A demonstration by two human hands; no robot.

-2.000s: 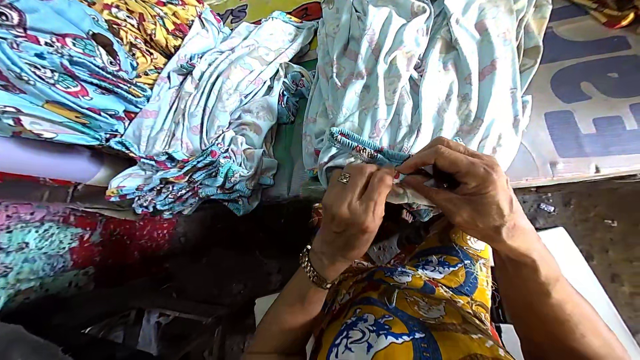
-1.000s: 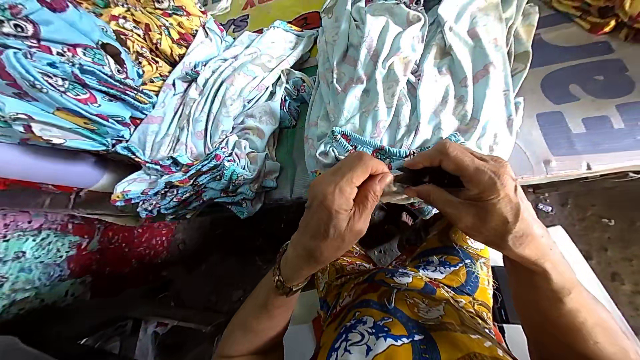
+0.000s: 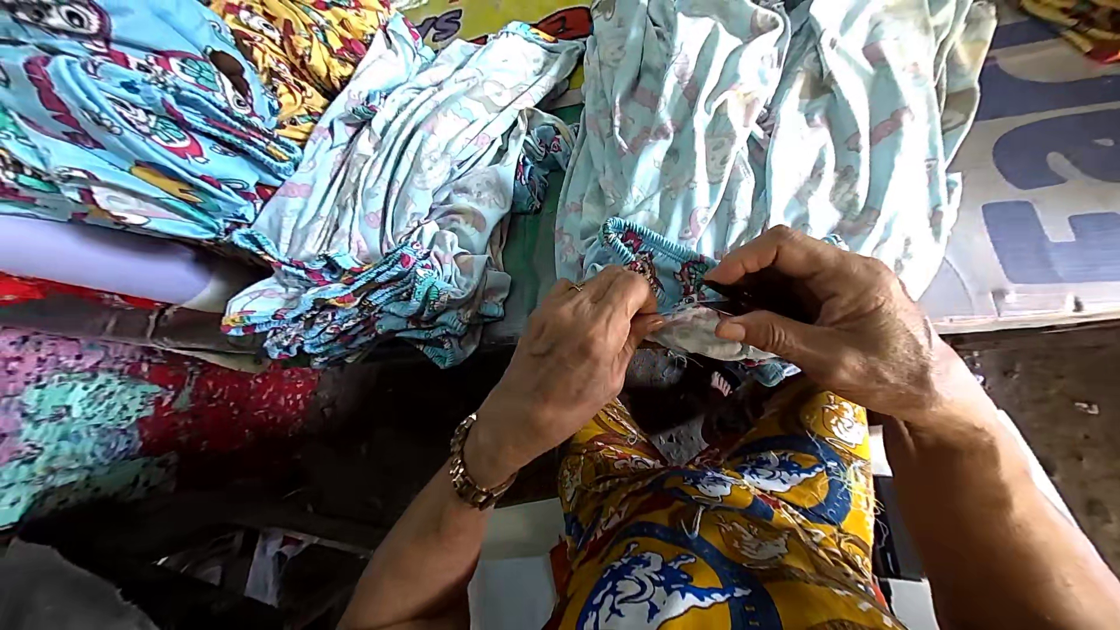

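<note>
A light blue printed garment (image 3: 674, 131), inside out with a stitched elastic edge (image 3: 652, 241), lies over the table's near edge. My left hand (image 3: 586, 350) pinches the fabric at that edge between thumb and fingers. Close on its right, my right hand (image 3: 822, 324) has a small dark tool (image 3: 752, 297) between thumb and fingers, its thin tip at the cloth beside my left fingertips. The tool's kind cannot be told, since the palm hides most of it.
Left of the garment lies a bunched stack of similar pale blue garments (image 3: 402, 175). Bright blue printed fabric (image 3: 149, 114) and yellow printed fabric (image 3: 297, 52) lie farther left. A printed banner (image 3: 1041, 192) covers the table. Yellow patterned cloth (image 3: 700, 542) covers my lap.
My left hand has turned so its back faces up more, still pinching the fabric. The right hand stays close beside it with the dark tool. More of the elastic edge shows above my fingers.
</note>
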